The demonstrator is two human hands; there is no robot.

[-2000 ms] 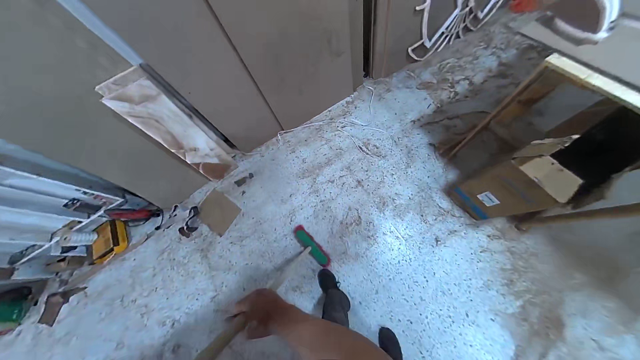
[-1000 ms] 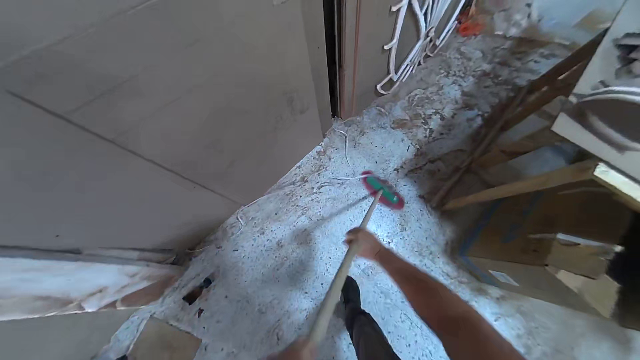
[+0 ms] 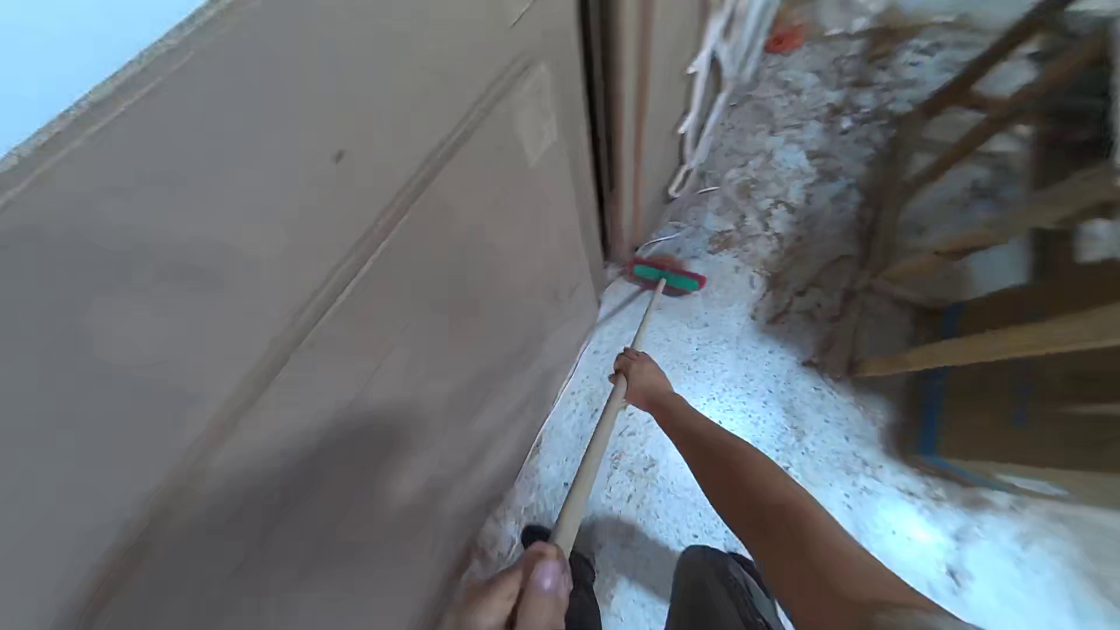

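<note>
A push broom with a red and green head [image 3: 668, 276] touches the floor beside the bottom corner of the wall panel. Its long wooden handle [image 3: 588, 468] runs back toward me. Around the handle's middle my right hand [image 3: 642, 378] is closed, arm stretched forward. My left hand [image 3: 525, 591] grips the upper part of the handle at the bottom of the view, its thumb on top; the end of the handle is hidden. Wood shavings and dust [image 3: 744, 201] lie on the speckled floor [image 3: 674, 472] past and to the right of the broom head.
Large tan panels [image 3: 420, 289] form the wall on the left. White looped strips [image 3: 709, 96] lean beyond the broom. At the right stand wooden frame pieces [image 3: 989, 341] and a cardboard box with blue edging [image 3: 1015, 402]. An orange-red item [image 3: 785, 38] lies farther back.
The broom head has moved from the open floor to the foot of the panels. My left hand, barely visible a second ago, now shows on the handle. The view has swung considerably.
</note>
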